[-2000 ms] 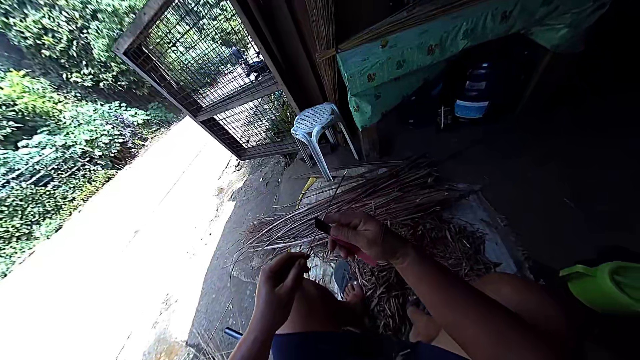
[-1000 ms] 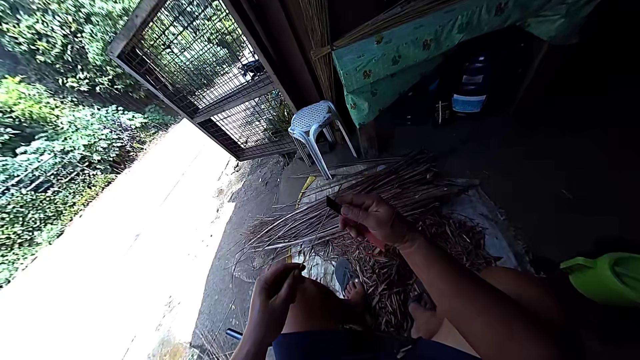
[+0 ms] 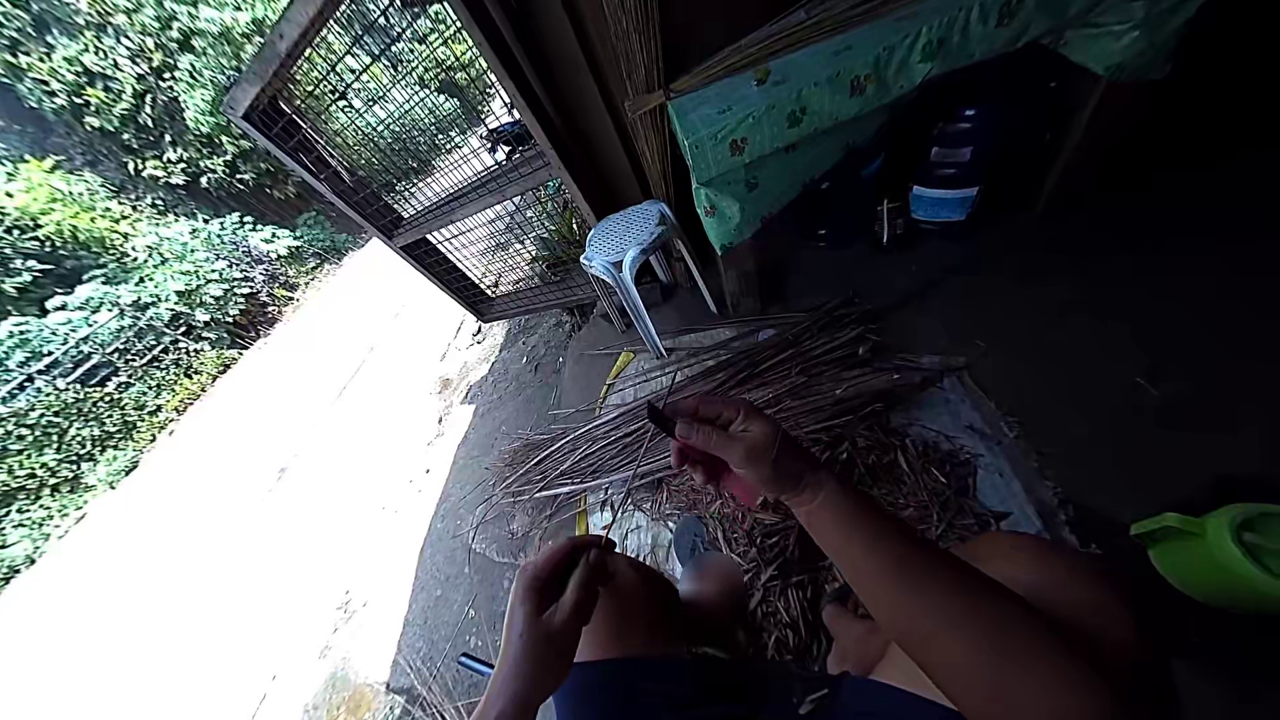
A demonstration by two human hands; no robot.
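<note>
My left hand, low at centre, pinches the lower end of a thin palm-leaf midrib or similar stick. The stick slants up to my right hand, which is closed on a knife with a dark blade and a red part showing under the fingers. The blade lies against or close to the stick; contact is hard to tell. Beyond my hands a heap of long dry sticks is spread over the ground. Short brown shavings lie under and beside my right forearm.
A white plastic stool stands beyond the sticks, near a wooden-framed mesh gate. A table with a green patterned cloth is at upper right, with a large blue water bottle beneath. A green plastic container is at the right edge.
The thin stick now shows plainly between my two hands. My right hand has shifted slightly, still holding the knife. My left hand stays low near my knee.
</note>
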